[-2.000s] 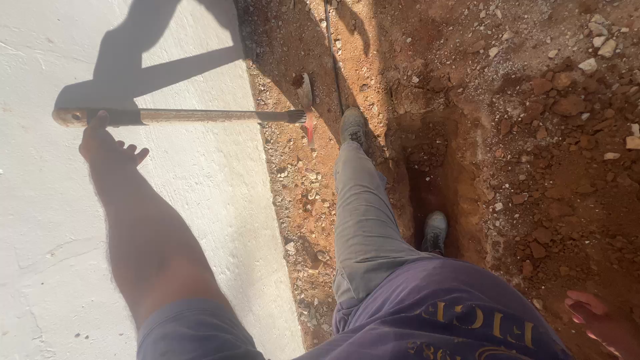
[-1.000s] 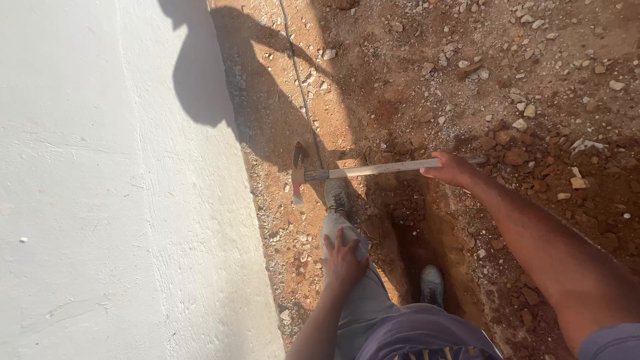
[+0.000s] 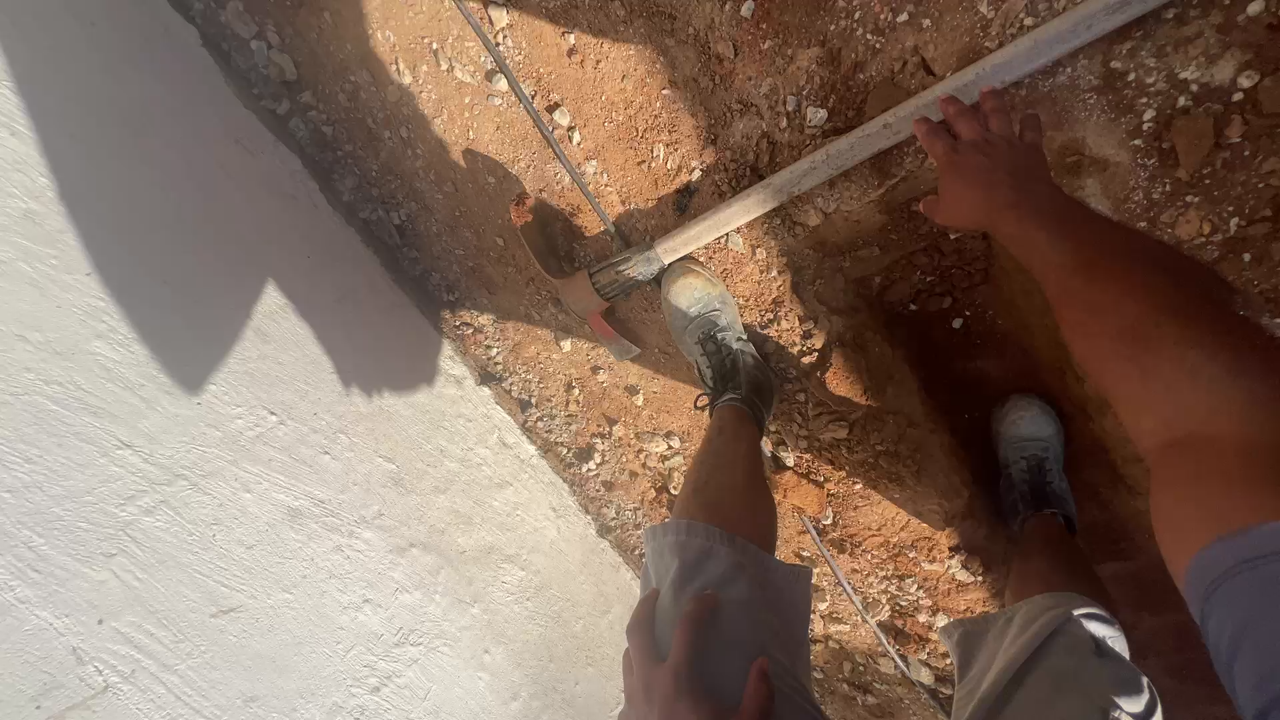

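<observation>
A mattock lies slanting across the view, its metal head [image 3: 580,295] on the reddish soil beside my boot [image 3: 705,320] and its pale handle [image 3: 820,170] running to the upper right. Over the handle's lower edge is my right hand [image 3: 985,165], fingers spread and not wrapped round it; whether the fingertips touch it is unclear. My left hand [image 3: 690,665] rests on the grey trouser leg [image 3: 725,590] at the bottom, holding nothing, partly cut off by the frame's edge.
A white, rough-faced wall [image 3: 300,540] fills the left side. My other boot [image 3: 1030,450] stands in a narrow trench [image 3: 930,330] in the soil. A thin rod or cable [image 3: 545,125] runs along the ground near the mattock head, with loose stones around it.
Two seconds ago my left hand was at the handle's end; a second ago my right hand held that end. Its fingers are now spread at the handle. The view has shifted closer.
</observation>
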